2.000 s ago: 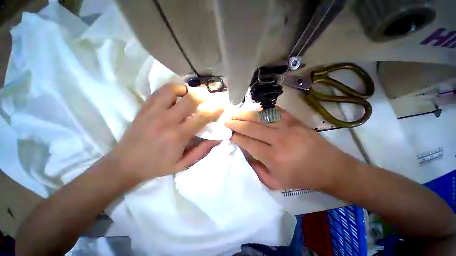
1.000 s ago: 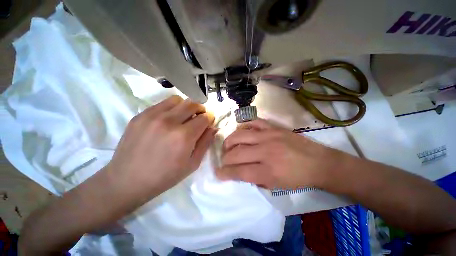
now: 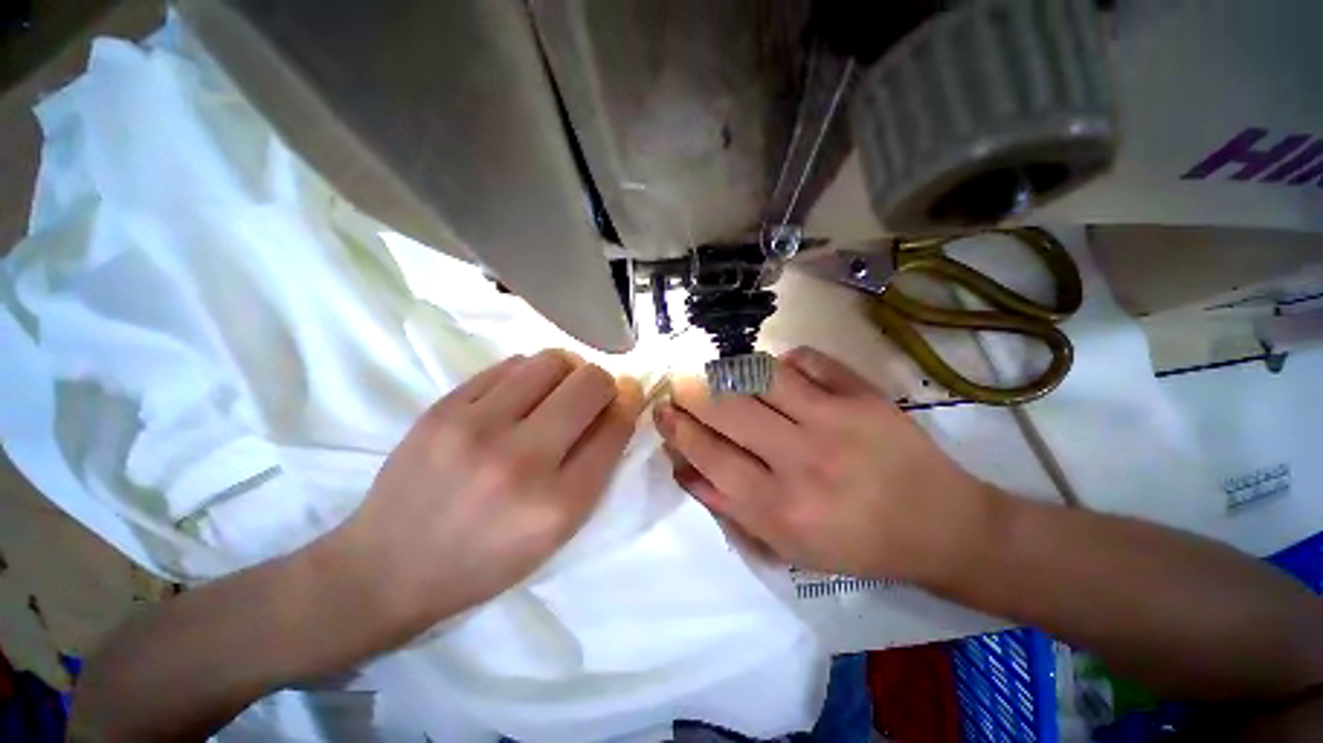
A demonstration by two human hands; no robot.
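A large gathered white garment piece (image 3: 624,624) spreads from the far left to below both hands. My left hand (image 3: 486,472) lies on it with fingers bent, pinching the fabric just in front of the needle area. My right hand (image 3: 820,472) is beside it, fingertips on the fabric edge (image 3: 660,399) close to my left fingertips. The sewing machine head (image 3: 668,116) stands above. Its ribbed knurled knob (image 3: 740,373) is just above my right fingers. The needle tip and presser foot are lost in bright glare.
Shears with olive handles (image 3: 979,312) lie right of the needle area. A flat white strip (image 3: 1117,421) runs beside them. A large ribbed dial (image 3: 987,116) shows on the head. A blue lattice basket (image 3: 1001,690) is below the table edge.
Both hands have shifted slightly down in the picture, and the right fingertips now meet the fabric edge near the left ones. The camera view has moved, so the large dial shows bigger.
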